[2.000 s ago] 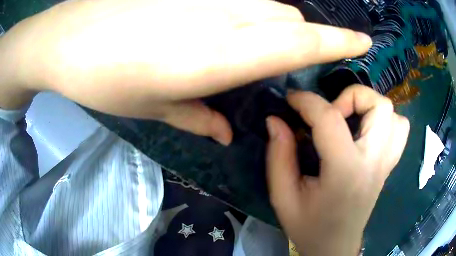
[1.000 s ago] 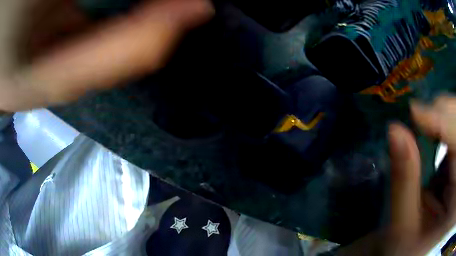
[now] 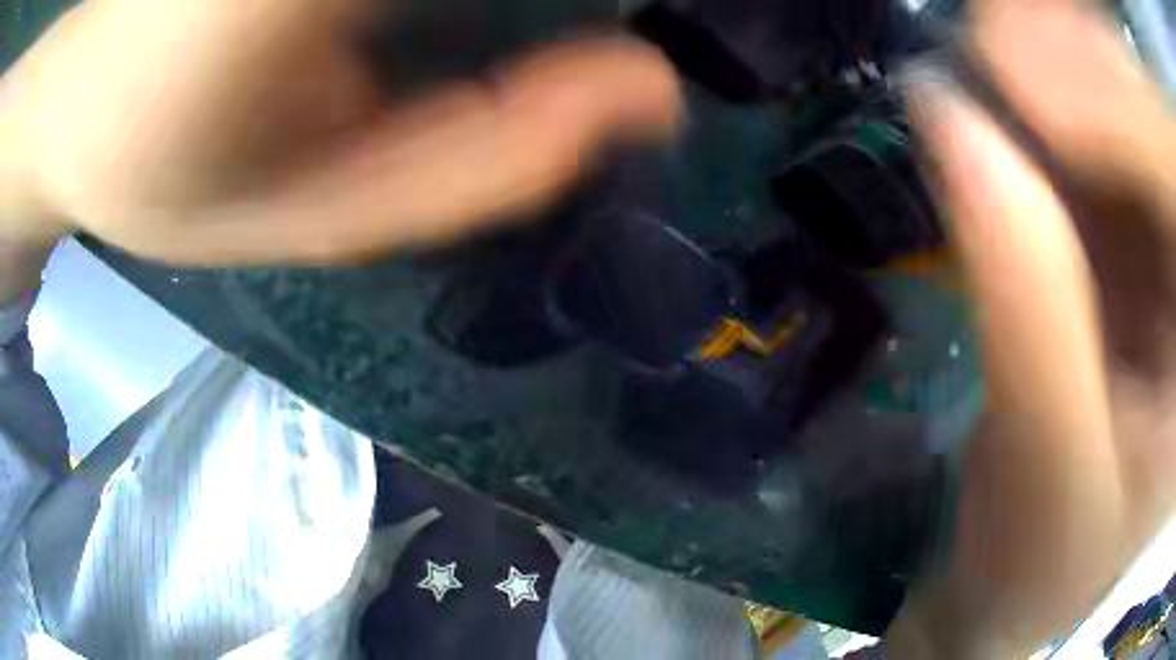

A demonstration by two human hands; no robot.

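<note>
A dark display panel (image 3: 641,290) lies on the dark-green mat in the middle, its orange flex cable (image 3: 748,338) at its right end. Other dark rounded shapes lie around it; their edges are too dark to separate. My left hand (image 3: 348,142) is large and blurred at the upper left, fingertips above and left of the panel. My right hand (image 3: 1045,284) is blurred at the right, cut off by the picture's edge, fingers pointing up. Neither hand touches the panel. Blur hides whether either holds a thin part.
Stacked panels (image 3: 858,194) stand at the upper right, partly behind my right hand, with a bit of orange beside them. The mat's curved front edge (image 3: 516,509) runs above my striped clothing (image 3: 232,503). A dark cloth with two stars shows below.
Both hands first parted from the middle, uncovering the panel and its orange flex cable. Since then my left hand has come right and my right hand up and inward, covering part of the stack.
</note>
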